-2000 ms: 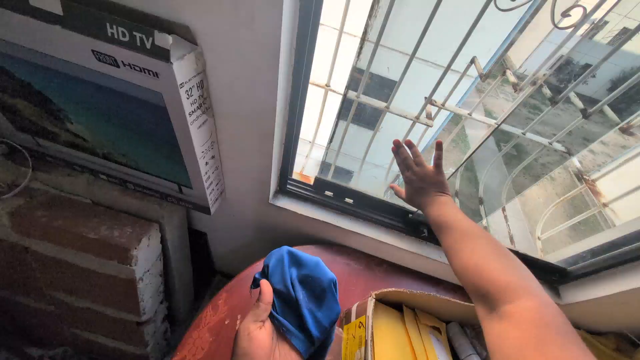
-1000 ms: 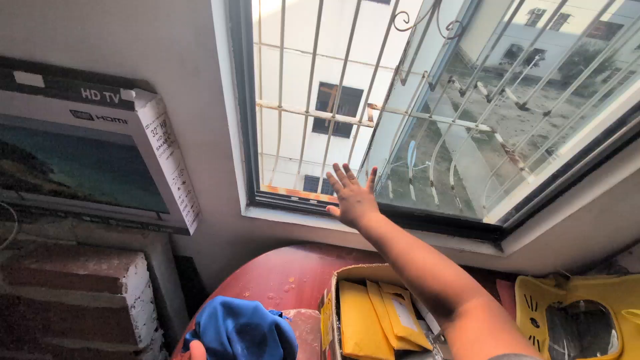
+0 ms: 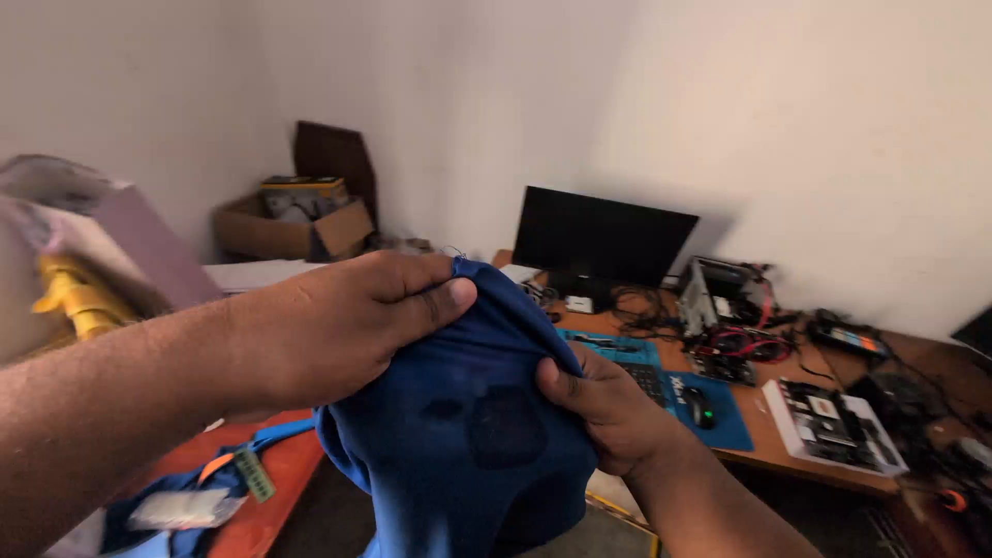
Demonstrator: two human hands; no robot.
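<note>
A blue cloth [image 3: 465, 434] hangs between my two hands in the middle of the view, with dark damp-looking patches on its front. My left hand [image 3: 349, 318] pinches its top edge between thumb and fingers, near some loose threads. On the right side, my right hand [image 3: 597, 399] grips the same cloth by its edge, thumb in front and fingers mostly hidden behind. The lower end of the cloth runs out of view at the bottom.
Behind the cloth, a wooden desk [image 3: 748, 415] bears a monitor [image 3: 604, 236], an opened computer case [image 3: 717, 298], cables, a mouse [image 3: 699, 407] and a boxed circuit board [image 3: 833, 426]. At left are a red table [image 3: 271, 480] with cloth and packets, and a cardboard box [image 3: 267, 232].
The view has swung from the window to the desk. One hand was at the window while the other held the bunched blue cloth; now both hands hold the cloth, spread out.
</note>
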